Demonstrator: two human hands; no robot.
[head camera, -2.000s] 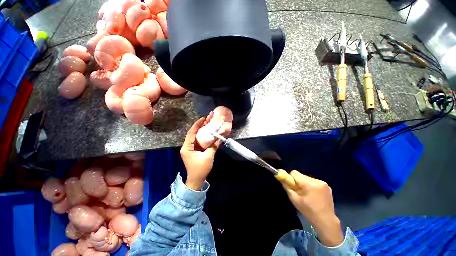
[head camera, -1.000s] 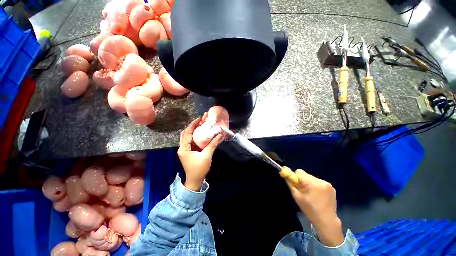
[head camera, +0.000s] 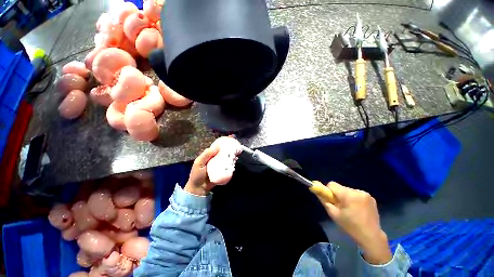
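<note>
My left hand (head camera: 199, 172) is shut on a pale pink vinyl casting (head camera: 221, 162) at the table's front edge, below the black drum-shaped unit. The casting is rounded, with a rough, bumpy rim on its right side. My right hand (head camera: 352, 208) is shut on the yellow handle of a hot iron (head camera: 281, 169). Its silvery shaft points up and left, and its thin tip is at the casting's upper right edge. Whether the tip touches the casting is hard to tell. The fingers behind the casting are partly hidden.
The black drum unit (head camera: 219, 54) stands at the centre of the speckled table (head camera: 303, 108). Pink castings (head camera: 130, 84) lie upper left, and more fill a blue crate (head camera: 67, 251) lower left. Two spare irons (head camera: 360, 78) with cords rest on a metal block at right. A dark flat rectangle (head camera: 33, 157) lies at left.
The casting has been turned in my left hand and moved slightly down, away from the black unit's base. My right hand and the iron have shifted slightly right and down. The whole view has shifted.
</note>
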